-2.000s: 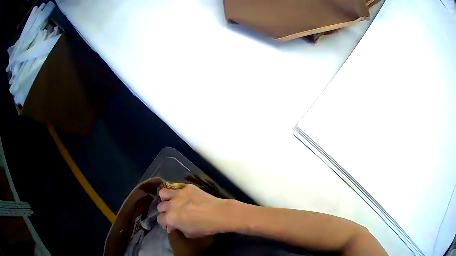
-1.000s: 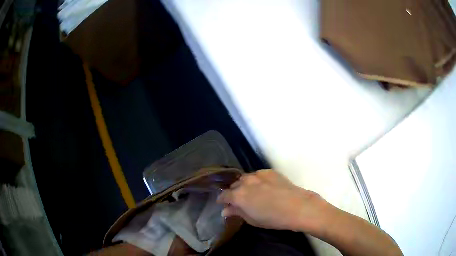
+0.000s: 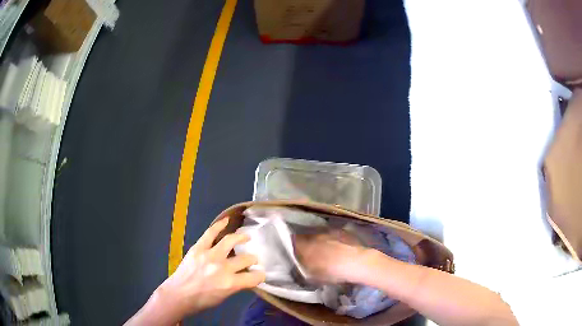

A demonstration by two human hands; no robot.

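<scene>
A brown handbag [image 3: 376,215] is held wide open at the lap, its mouth facing up. Crumpled white tissue paper [image 3: 271,251] lies inside it, bunched at the left and lower middle. My left hand [image 3: 214,267] is at the bag's left end, fingers spread over the rim and touching the tissue. My right hand [image 3: 332,255] reaches into the bag's middle; it is blurred and its fingertips are hidden among the tissue, so its grip cannot be told.
A clear plastic bin or stool top [image 3: 319,181] is behind the bag. The white table [image 3: 472,127] is at right, with brown bags [image 3: 568,172] on it. A carton [image 3: 309,19] stands on the floor beyond, right of a yellow line [image 3: 198,121]. Shelving [image 3: 57,146] is at far left.
The view has swung left. The bag now shows whole and wide open. My left hand has come into clear view at its left end. My right hand has moved from the rim into the bag.
</scene>
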